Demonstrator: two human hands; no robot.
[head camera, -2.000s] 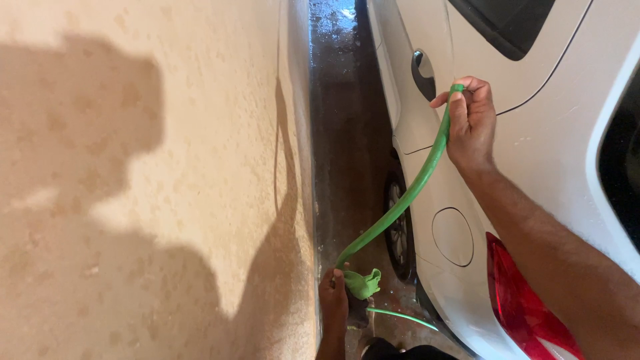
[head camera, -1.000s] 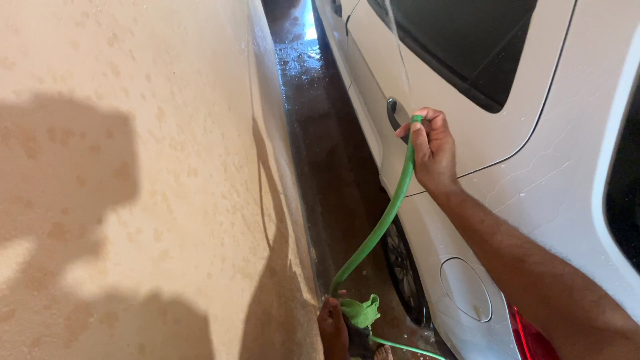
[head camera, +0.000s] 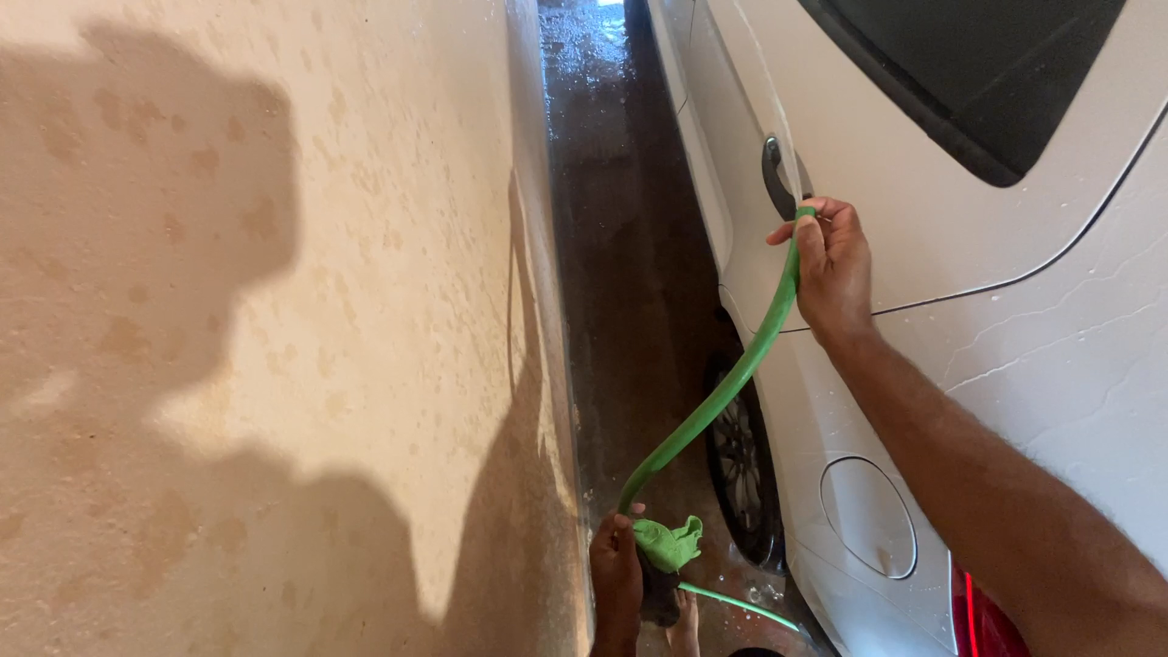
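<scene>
A green garden hose curves upward between my two hands. Near the hose's open end, my right hand pinches it beside the door handle of a silver-white car. A thin stream of water leaves that end and runs up along the car's side. Lower down, my left hand grips the hose close to the wall. A crumpled green cloth is right beside my left hand; whether my fingers hold it too, I cannot tell.
A rough beige wall with shadows on it rises at the left. Between wall and car runs a narrow wet floor. The rear wheel, fuel flap and red tail light are at the lower right. More hose trails low.
The view has shifted forward along the car. A stream from the hose's end, not plain two seconds ago, now shows clearly. Both hands keep their hold on the hose.
</scene>
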